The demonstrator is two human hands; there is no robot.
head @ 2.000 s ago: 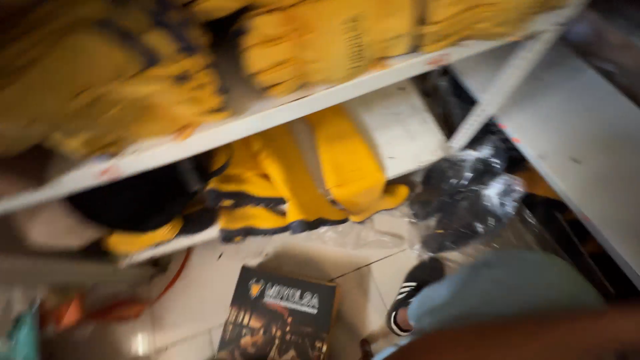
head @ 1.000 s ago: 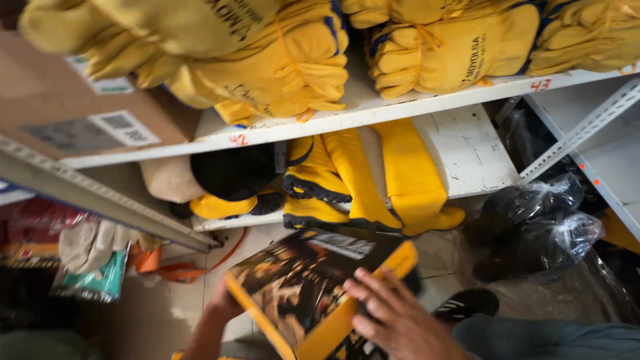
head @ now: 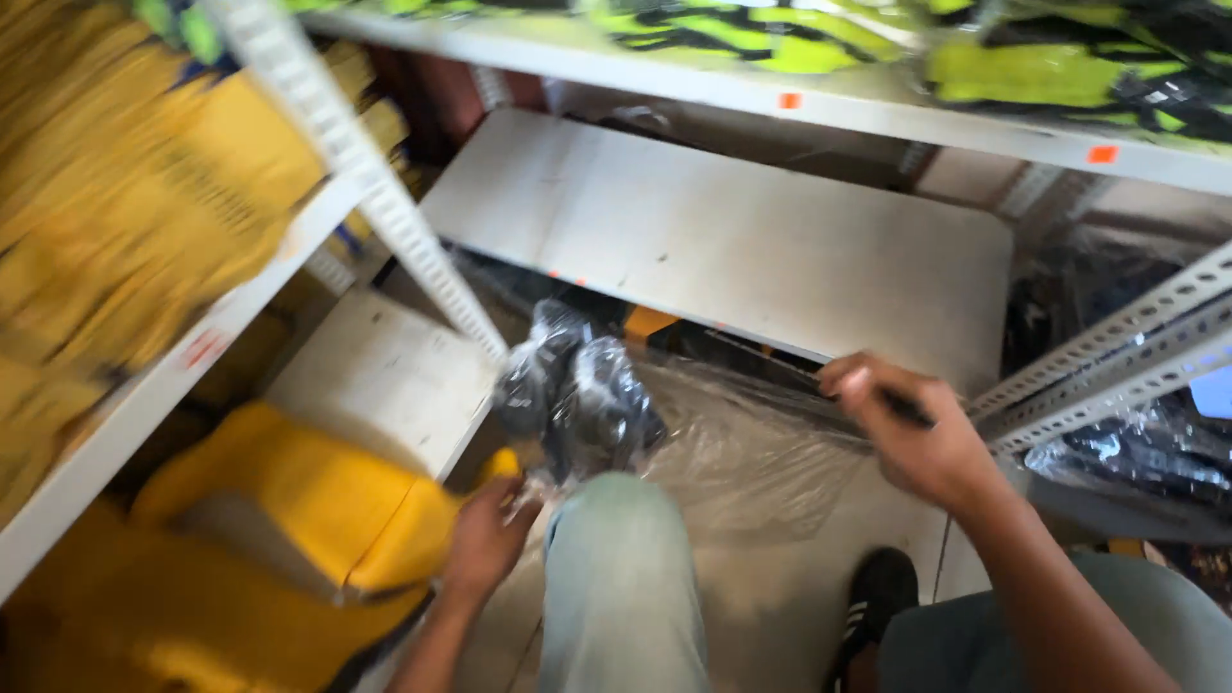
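My left hand [head: 493, 539] is at the lower middle, its fingertips at the edge of a clear plastic bag with dark contents [head: 577, 404], beside yellow rubber boots [head: 337, 500]. Whether it grips the plastic is not plain. At the right, my right hand [head: 910, 423] is curled around a small dark object [head: 905, 406], too blurred to name. That hand is just in front of the front edge of a low white metal shelf [head: 722, 241]. Clear plastic sheeting [head: 760, 452] spreads over the floor between the hands. A black box with an orange part [head: 650, 324] shows under the shelf.
Yellow work gloves [head: 154, 221] fill the left shelf. Hi-vis yellow-green packs [head: 1020, 72] lie on the upper shelf. Perforated white posts stand at left [head: 356, 164] and right [head: 1126, 337]. My knee [head: 626, 577] is between my arms; dark plastic-wrapped goods [head: 1145, 457] are at right.
The view has swung right, to the low white shelf. One second ago both hands were on a black and orange box; now they are apart and away from it.
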